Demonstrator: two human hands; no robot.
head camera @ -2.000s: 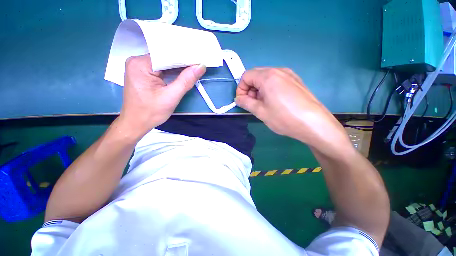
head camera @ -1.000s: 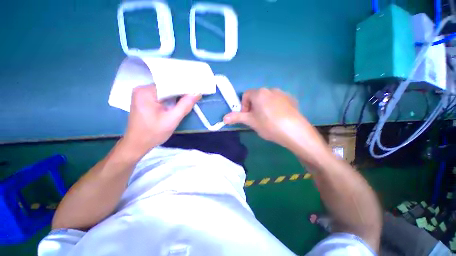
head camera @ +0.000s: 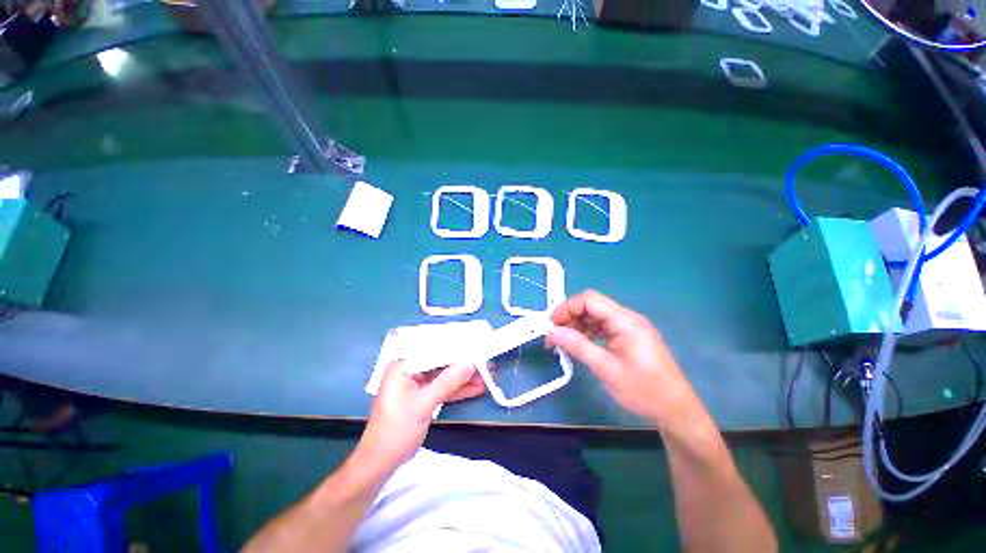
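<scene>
A white plastic frame [head camera: 525,399] is held tilted near the bench's front edge, with a fine pale line in its opening. My left hand [head camera: 416,391] pinches the frame's left side and also holds a white curled sheet [head camera: 430,344] beside it. My right hand [head camera: 616,351] has thumb and index finger at the frame's upper right corner. Whether a small piece is between those fingertips is too small to tell. Five more frames lie behind in two rows; one is the nearer right frame [head camera: 557,283], others include the back left frame [head camera: 481,213].
A small white square sheet [head camera: 365,210] lies near a metal post [head camera: 283,97]. A teal box [head camera: 830,283] with blue and clear hoses stands at right, another teal box [head camera: 30,251] at far left. A blue stool [head camera: 130,493] is below left. Frames lie piled on the opposite bench.
The view has tilted up, showing more bench and frames. My right hand has moved from the held frame's lower right side to its upper right corner. My left hand still holds sheet and frame.
</scene>
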